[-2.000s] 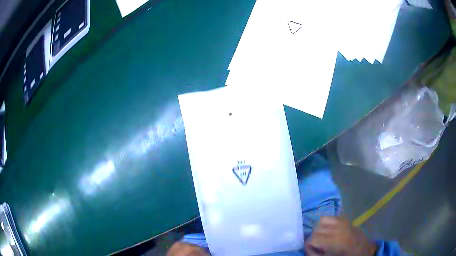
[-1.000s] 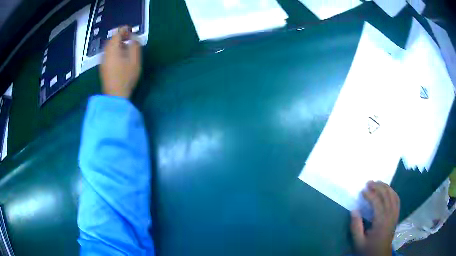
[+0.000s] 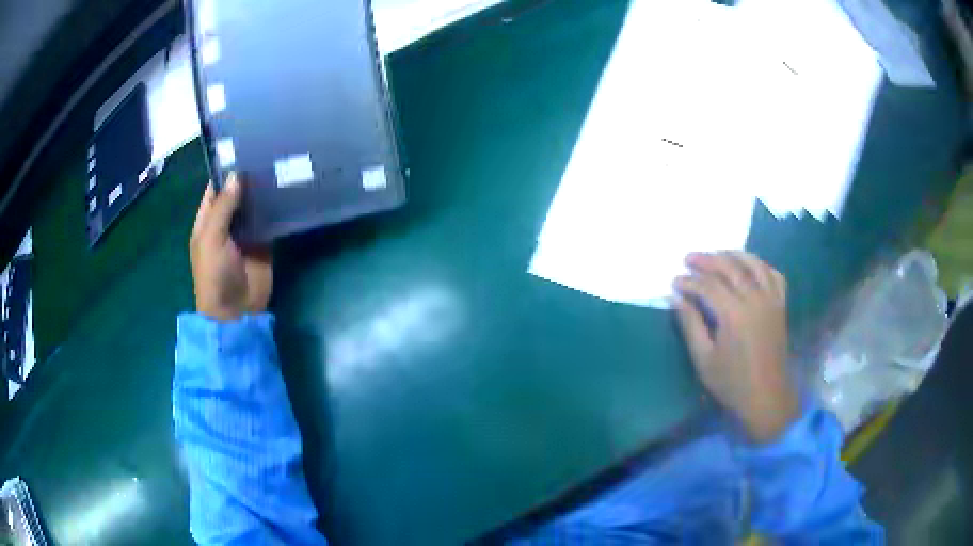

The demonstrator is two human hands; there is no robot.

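Observation:
My left hand (image 3: 232,256) holds a dark grey display panel (image 3: 304,96) by its near left corner, raised over the mat at the upper left. White squares run along the panel's left side and near end. My right hand (image 3: 742,331) is at the near edge of a white bag (image 3: 640,213), fingertips on its near right corner. The bag lies partly over a fanned stack of white bags (image 3: 816,128). Whether my right fingers pinch the bag's edge is unclear.
A dark panel (image 3: 123,149) lies on the mat at the upper left, another (image 3: 15,309) at the left rim. White sheets (image 3: 427,19) lie at the far side. A crumpled clear plastic bag (image 3: 880,331) is beside the table at right. Silvery edges (image 3: 19,517) show at lower left.
My left hand has taken hold of a panel and lifted it from its white backing. My right hand is still at the white bag's near edge. The whole view has shifted.

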